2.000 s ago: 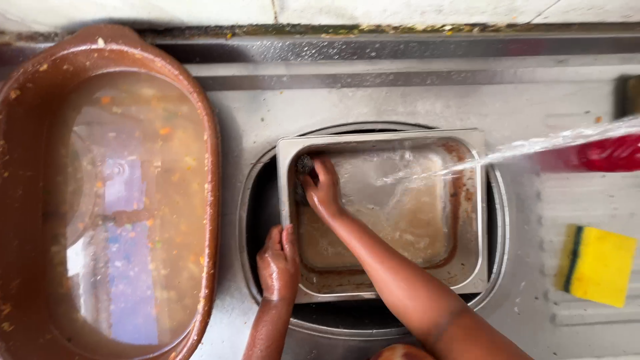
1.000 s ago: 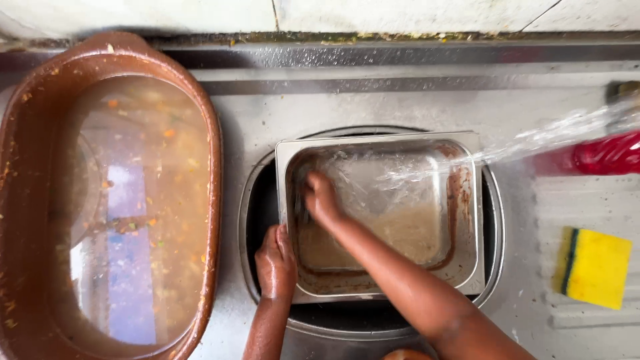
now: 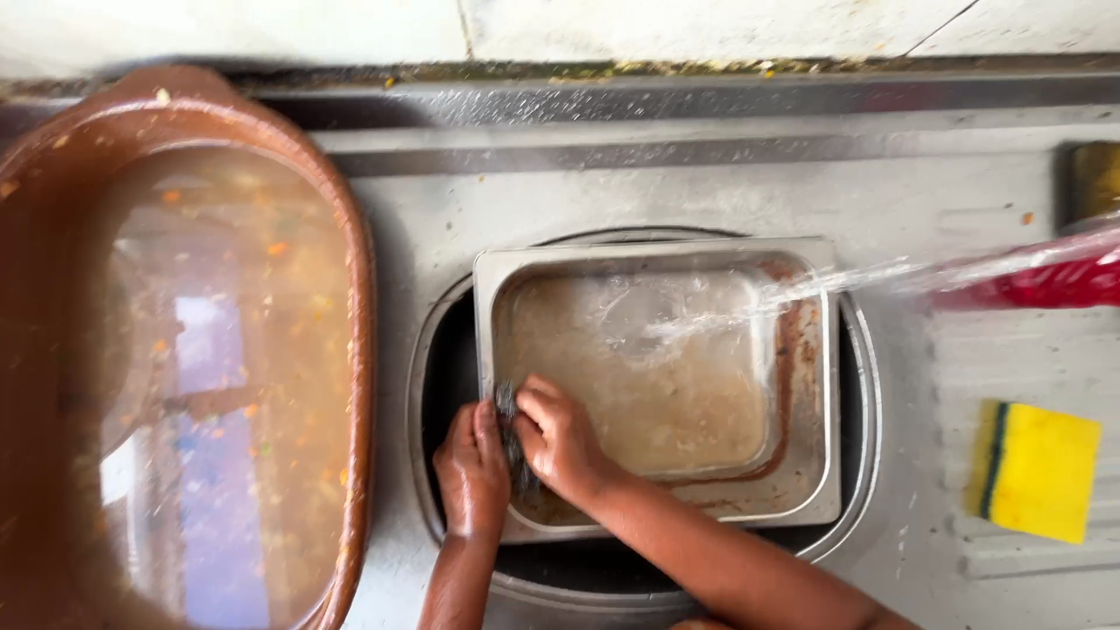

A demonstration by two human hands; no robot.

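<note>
A rectangular stainless steel pan rests over an oval sink basin, with cloudy water and brown residue inside. My left hand grips the pan's left rim near its lower corner. Against the inner left wall, my right hand holds a dark metal scouring pad, partly hidden by the fingers. A stream of water enters from the right and splashes into the pan.
At the left stands a large brown tub of murky water with food bits. On the ribbed drainboard at right lie a yellow sponge, a red object and a dark-edged sponge-like item. A tiled wall runs behind.
My right hand has moved from the pan's upper left area down the left side, close to my left hand. My left hand remains at the rim.
</note>
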